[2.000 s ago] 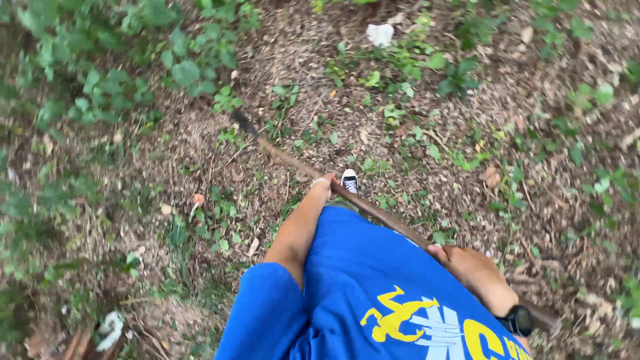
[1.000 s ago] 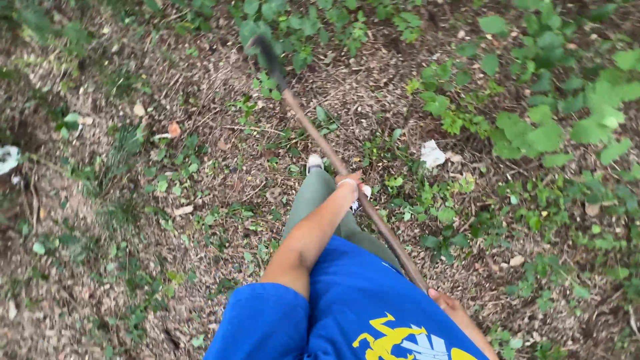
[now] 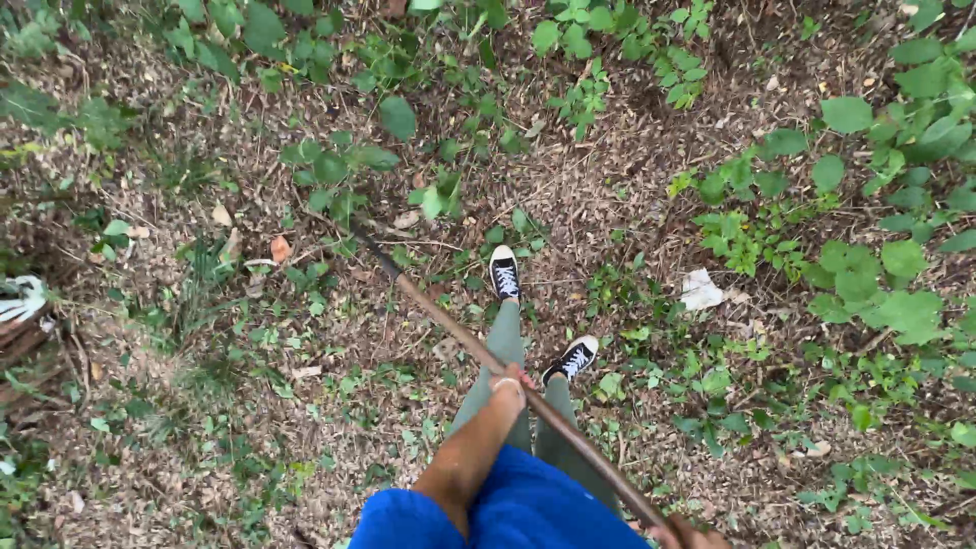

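A long wooden-handled tool [image 3: 457,329] runs slantwise across the view, from the leafy ground at upper left to the bottom edge at right. Around the middle of its shaft my left hand [image 3: 512,381] is closed, with a thin pale band at the wrist. My right hand [image 3: 682,534] grips the shaft near its lower right end, partly cut off by the bottom edge. The tool's dark metal socket [image 3: 381,259] points down among weeds; leaves and litter hide its tip, so I cannot tell the kind of head.
Both feet, in black sneakers [image 3: 505,278], stand on leaf litter. Taller leafy plants [image 3: 854,282] grow at right and along the top. A crumpled white scrap [image 3: 700,290] lies right of the feet. At the left edge, a white glove-like thing [image 3: 23,300] rests by some wood.
The view has shifted. The tool's head, raised and blurred one second ago, is now down among the weeds at upper left. Both hands have stayed on the shaft.
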